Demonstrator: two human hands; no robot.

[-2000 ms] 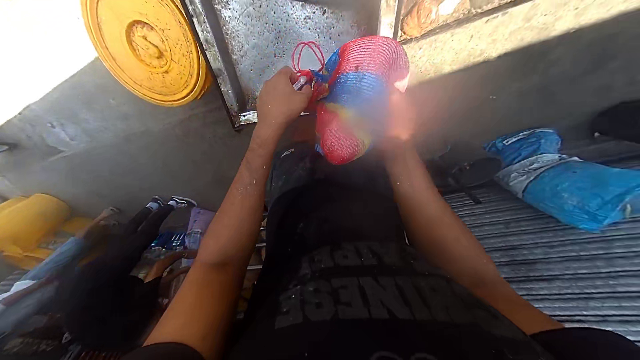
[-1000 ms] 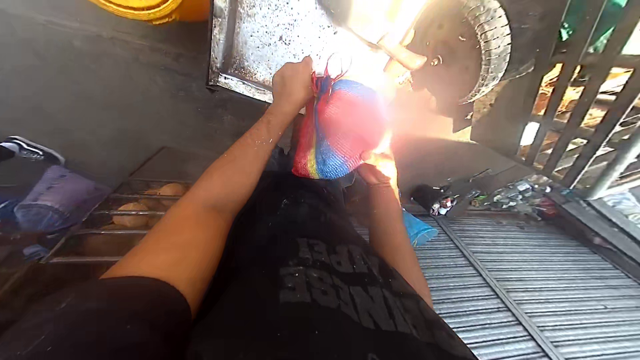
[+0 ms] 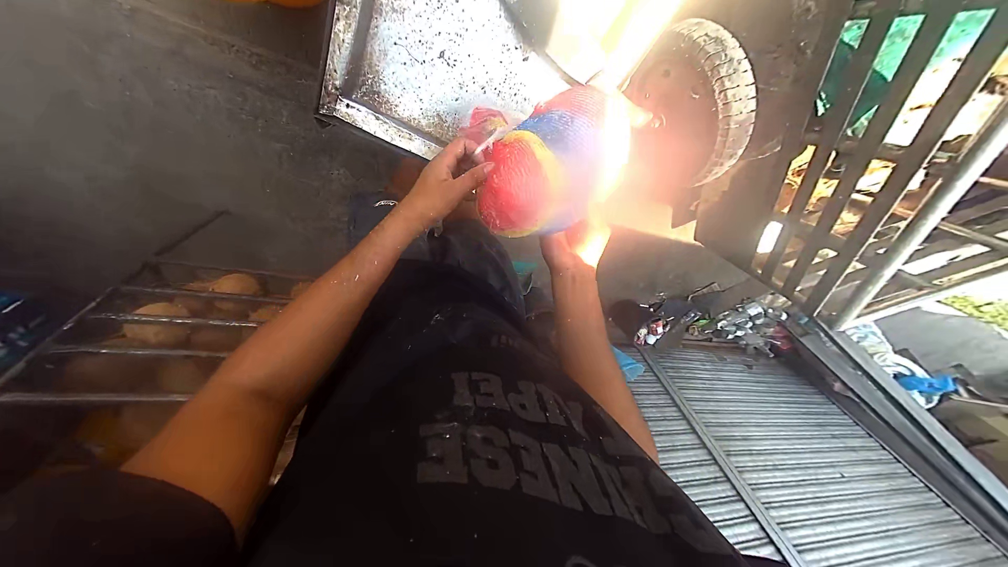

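A full mesh sack in red, blue and yellow is held up in front of my body, its contents hidden by the mesh. My left hand pinches its gathered end, where a pale tie or strip shows beside loose red mesh. My right hand supports the sack from below on its right side, partly washed out by glare. Behind the sack lies a speckled metal tray, with its raised rim nearest my left hand.
A tyre stands at the upper right beside a slatted metal barrier. Round brownish objects lie behind bars at the left. Litter lies beside corrugated metal sheeting at the lower right.
The view has swung toward the tyre and barrier. The sack has turned in my hands. The red cord loops seen earlier no longer show, and a pale strip now shows at my left fingers.
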